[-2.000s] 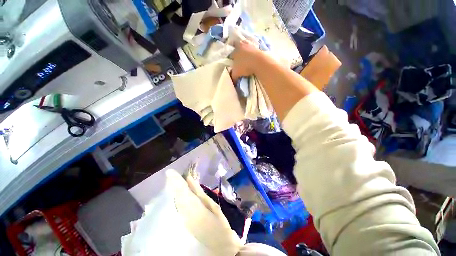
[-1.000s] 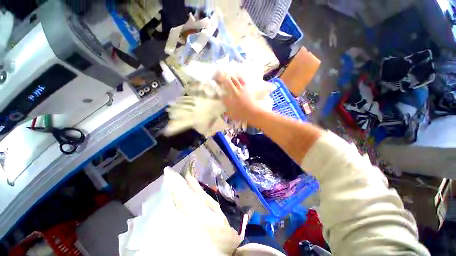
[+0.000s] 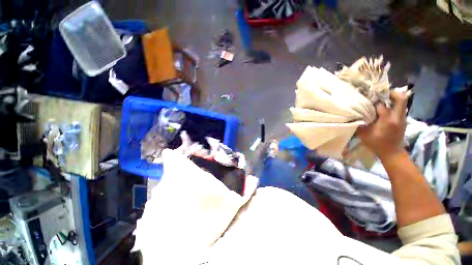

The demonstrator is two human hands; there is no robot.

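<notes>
My right hand [image 3: 385, 127] is raised at the right and grips a tied-looking bundle of cream cut pieces [image 3: 328, 108] at its narrow middle. The layers fan out to the left of the fingers, and frayed ends stick up above them. A larger stack of cream pieces [image 3: 178, 204] with stepped edges lies against the front of my body at bottom centre. My left hand is not visible, so what supports this stack cannot be seen.
A blue plastic crate [image 3: 178, 108] with dark and clear wrapped items stands left of centre. A cream table [image 3: 88, 140] with pale scraps, a white basket [image 3: 93, 39] and an orange-brown box [image 3: 159, 56] are at left. Striped grey-white cloth [image 3: 357, 196] lies at lower right.
The view has swung right, away from the sewing machine, now small at lower left. My right hand has left the table pile and holds the fanned bundle up at the right.
</notes>
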